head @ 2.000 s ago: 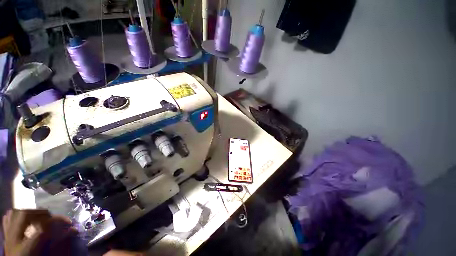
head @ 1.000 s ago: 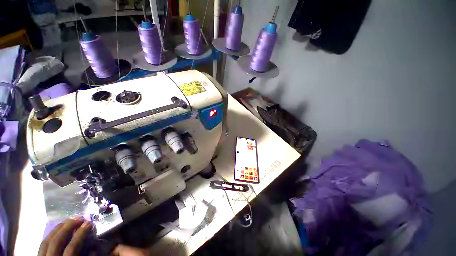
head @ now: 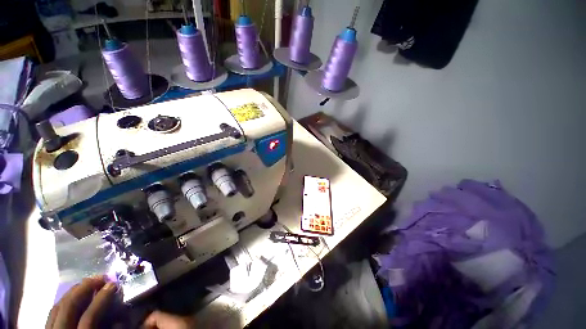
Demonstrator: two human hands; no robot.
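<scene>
The white overlock machine [head: 173, 151] with a blue stripe stands in front of me. Its presser foot area [head: 128, 265] is brightly lit at the lower left. My left hand [head: 83, 304] lies flat, fingers forward, on a lilac cloth piece [head: 67, 289] just left of the presser foot. My right hand [head: 168, 320] is at the bottom edge, right of my left hand and mostly cut off; what it touches is hidden. Most of the cloth is under my hands or out of the picture.
Right of the machine are a lit smartphone [head: 317, 205], black thread snips [head: 294, 239] and white scraps [head: 252, 275]. A purple cloth heap [head: 469, 257] lies below table level at right. Thread cones [head: 194, 54] stand behind. A dark box [head: 366, 157] is beyond the table.
Since the oldest frame, my left hand has moved from over the table's left edge to flat beside the presser foot, and the view has shifted slightly. In the last second my hands have barely moved.
</scene>
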